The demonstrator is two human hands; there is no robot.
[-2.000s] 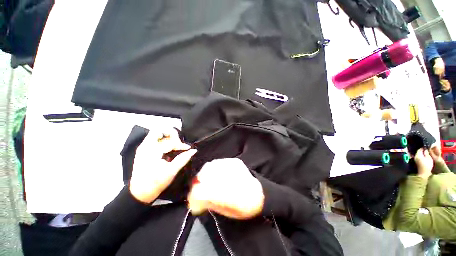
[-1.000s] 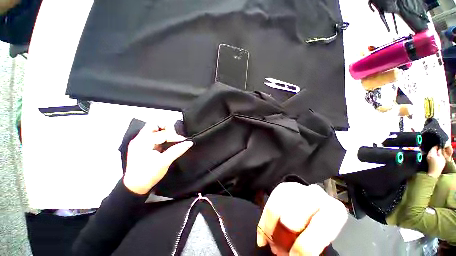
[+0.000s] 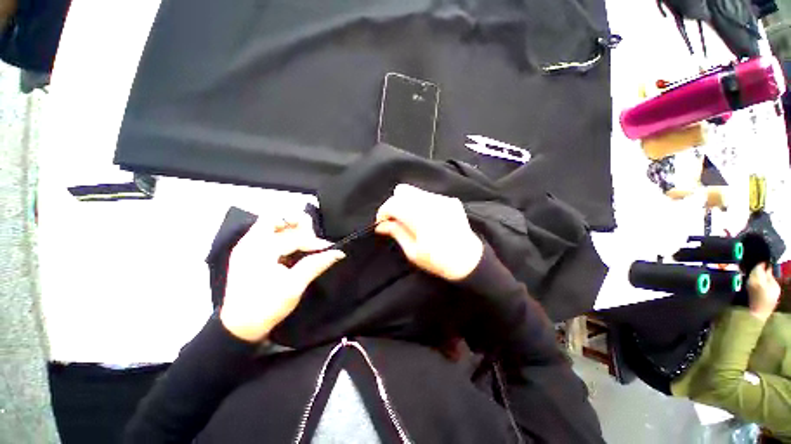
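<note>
The black garment piece lies bunched near my body and over the table's front edge. My left hand pinches its folded edge between thumb and fingers. My right hand pinches the same ridge a little further right, and the folded edge runs straight between the two hands. No needle or thread can be made out. The smartphone lies beyond the work on a flat black fabric panel, its near end touching the bunched cloth. White thread snips lie right of the phone.
A dark item with a yellow line lies on the white table at left. At right are a magenta cylinder, a tan block and black thread cones. A person in a green sleeve handles black cloth at far right.
My right hand was drawn out low to the right a second ago, with a thin thread line visible; it is now back at the folded edge. My left hand has stayed nearly in place.
</note>
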